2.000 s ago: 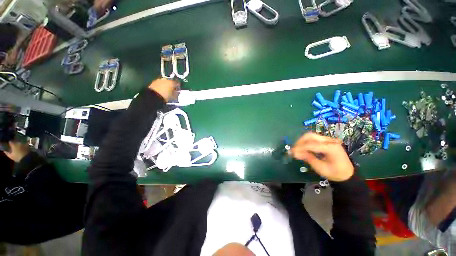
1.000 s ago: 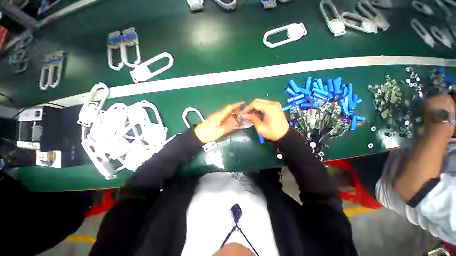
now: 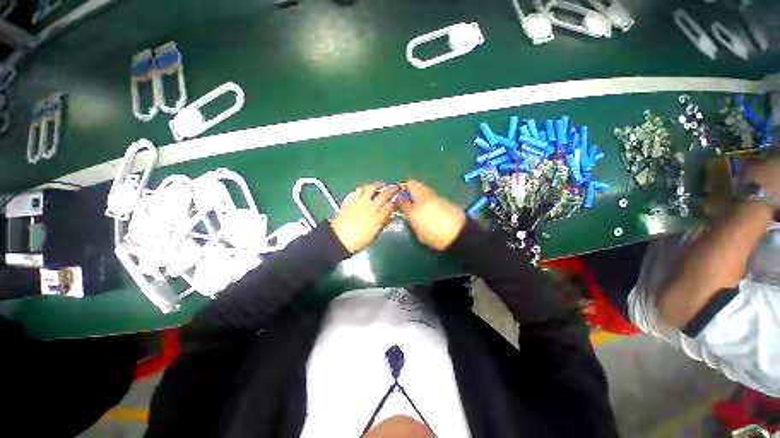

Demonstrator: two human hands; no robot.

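My left hand (image 3: 363, 219) and my right hand (image 3: 433, 217) meet over the bench in front of me. They hold a small part-assembled unit (image 3: 396, 195) between their fingertips; a bit of blue and white shows, and the fingers hide most of it. A white loop housing (image 3: 315, 200) lies just left of my left hand. The heap of white loop housings (image 3: 192, 231) lies farther left. Blue cells (image 3: 530, 141) are heaped to the right of my right hand, with silvery-green circuit parts (image 3: 532, 195) in front of them.
A pale strip (image 3: 359, 120) crosses the green bench. Beyond it are paired units with blue heads (image 3: 158, 81) and loose loop units (image 3: 445, 44). A dark bench device (image 3: 64, 239) is at left. A neighbour's arm (image 3: 727, 248) and grey-green parts heap (image 3: 647, 147) are at right.
My left hand came back from the far strip and my right hand from the parts heap; they met over a small part. A loop unit now lies beyond the strip at left. The view shifted.
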